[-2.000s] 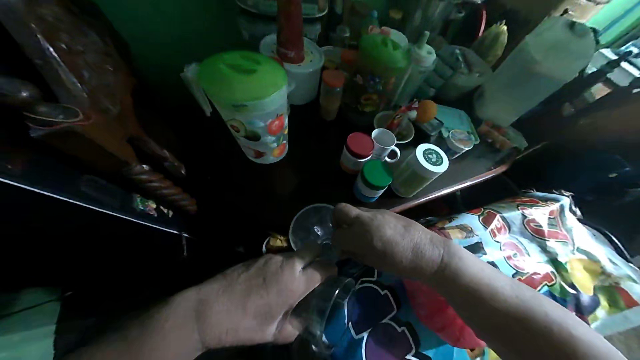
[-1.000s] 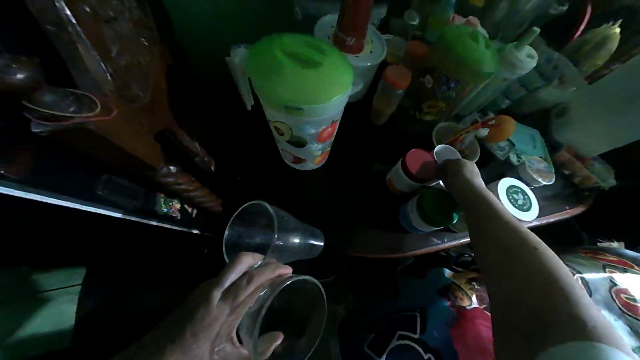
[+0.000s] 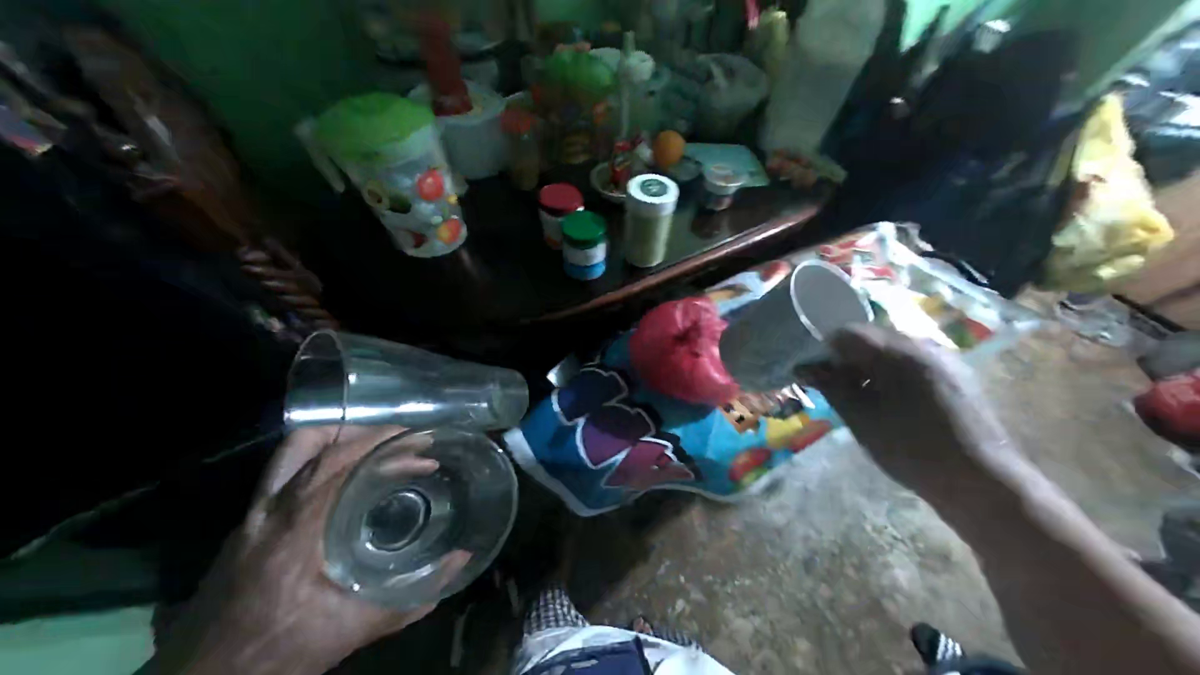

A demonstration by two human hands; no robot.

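My left hand (image 3: 281, 553) holds a clear round glass (image 3: 422, 516), its mouth toward me, and a tall clear tumbler (image 3: 403, 384) lies on its side against the fingers. My right hand (image 3: 872, 366) grips a translucent cup (image 3: 787, 328) by its side, mouth tilted to the upper right. The cup is beside a pink plastic bag (image 3: 684, 352) that lies on a colourful printed plastic bag (image 3: 619, 422). On the dark table stand a red-lidded jar (image 3: 560, 216), a green-lidded jar (image 3: 584, 246) and a white-lidded shaker (image 3: 650, 225).
A green-lidded pitcher (image 3: 412, 187) stands at the table's left. Bottles, an orange fruit (image 3: 668, 148) and a small plastic cup (image 3: 722, 186) crowd the back. The curved table edge (image 3: 694, 262) runs above the printed bag. A yellow plastic bag (image 3: 1106, 206) is at the far right.
My right hand was at the white mug beside the jars a second ago; now it is over the printed bag with the translucent cup. The white mug no longer shows by the jars. The view has shifted.
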